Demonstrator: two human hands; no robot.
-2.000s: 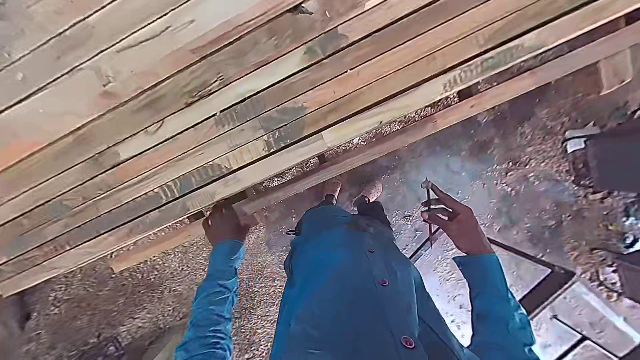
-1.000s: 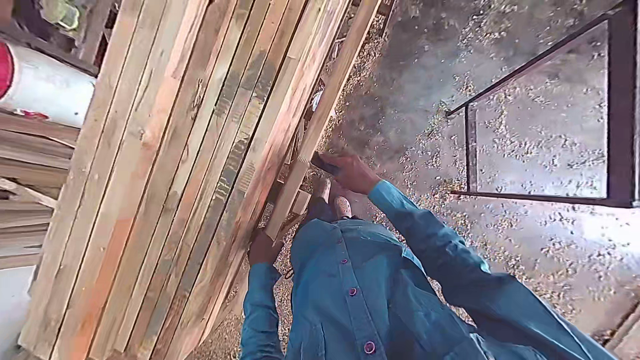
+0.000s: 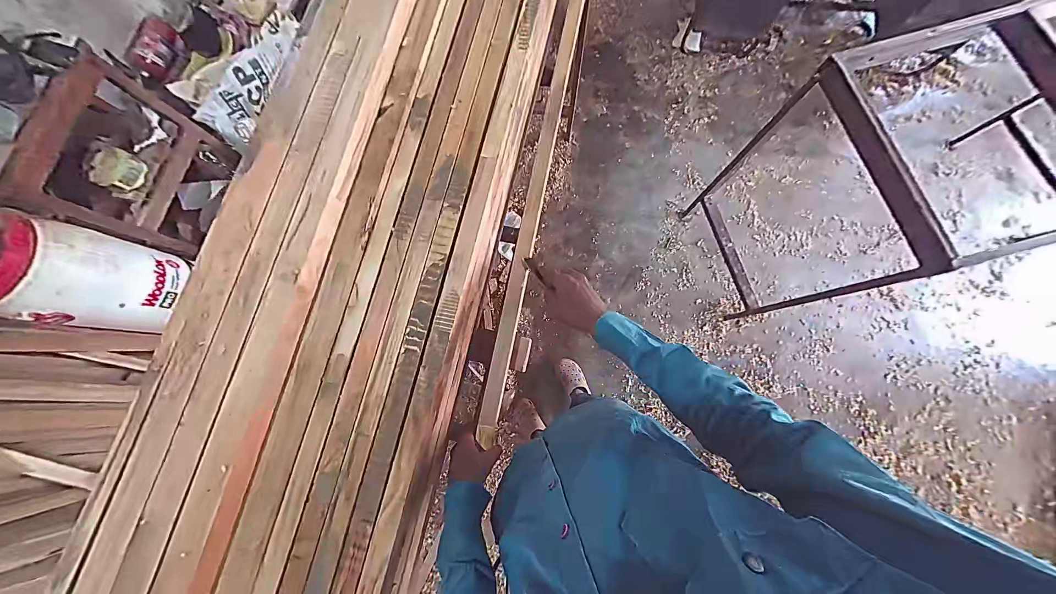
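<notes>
A long narrow wooden strip (image 3: 528, 239) lies along the right side of a row of wooden boards (image 3: 330, 272), with a gap between them. My left hand (image 3: 473, 459) grips the near end of the strip, at the boards' edge. Farther up, my right hand (image 3: 575, 299) holds a small dark tool (image 3: 538, 272), too blurred to name, whose tip is at the strip's right edge. A small wood block (image 3: 522, 354) sits beside the strip, between my two hands.
Metal frames (image 3: 887, 165) stand on the shavings-strewn floor (image 3: 635, 206) at right. At left are a white and red drum (image 3: 99, 272), a brown frame (image 3: 62, 132), a printed sack (image 3: 247, 82) and stacked timber (image 3: 58, 412). My feet are just below the strip's near part.
My right hand, raised away from the wood two seconds ago, has come to the strip with the tool. My left hand stays at the strip's near end. The view has turned strongly.
</notes>
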